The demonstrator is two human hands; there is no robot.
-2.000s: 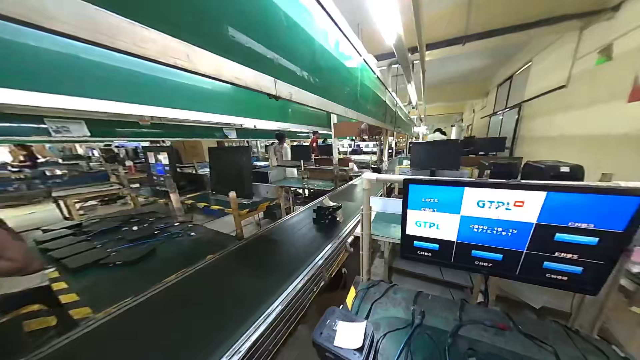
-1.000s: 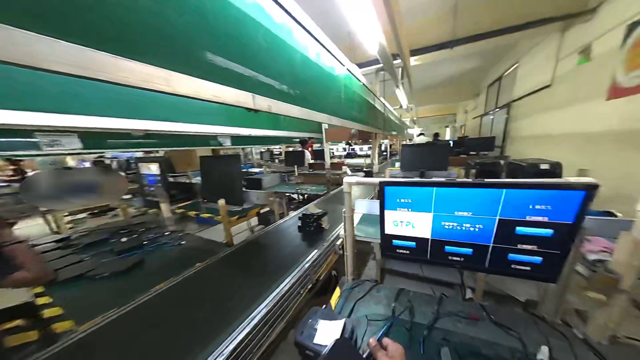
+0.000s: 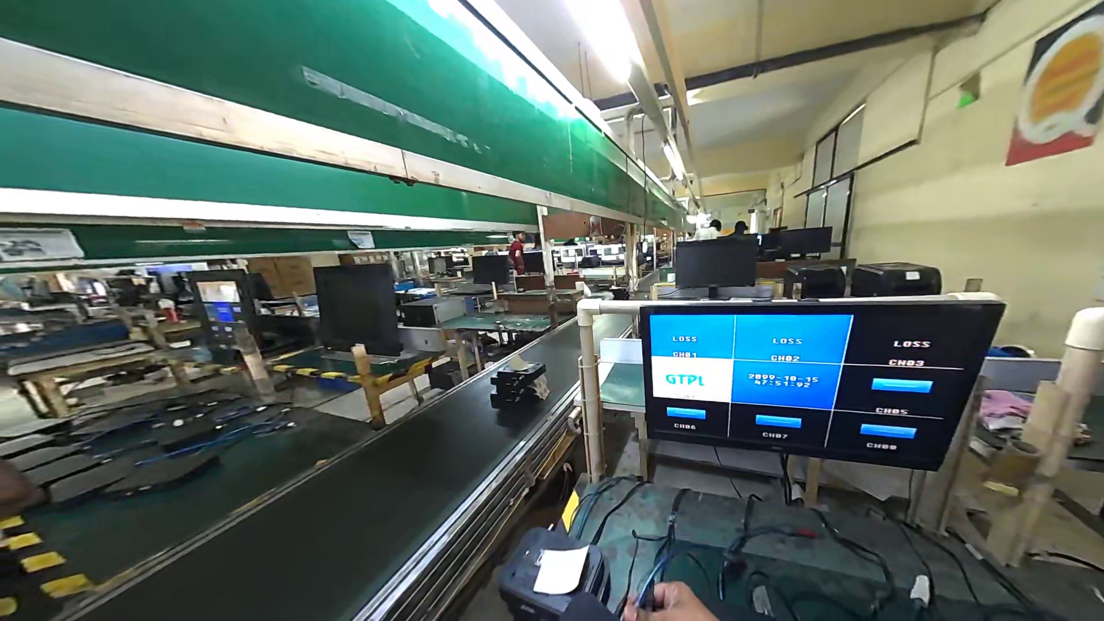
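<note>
At the bottom edge of the view, one hand, which looks like my right hand [image 3: 668, 601], has its fingers closed on a thin blue cable [image 3: 660, 565] above the green bench mat [image 3: 776, 539]. A dark sleeve shows just left of it; my left hand itself cannot be made out. Beside the sleeve stands a stack of black boxes [image 3: 526, 573] with a white paper slip [image 3: 561, 570] on top. Behind the bench, a monitor [image 3: 819, 379] shows a grid of blue, white and black channel tiles. Several black cables [image 3: 746, 535] lie across the mat.
A conveyor belt [image 3: 336, 492] runs along the left of the bench, bearing a stack of black devices [image 3: 517, 384]. A pipe frame [image 3: 590, 388] stands at the monitor's left. Across the belt, flat dark units [image 3: 138, 479] cover another bench. Part of another person's arm [image 3: 13, 487] shows at far left.
Two seconds ago no hand showed over the bench; a hand came into view at its near edge and is there now. The device stack on the belt now appears nearer.
</note>
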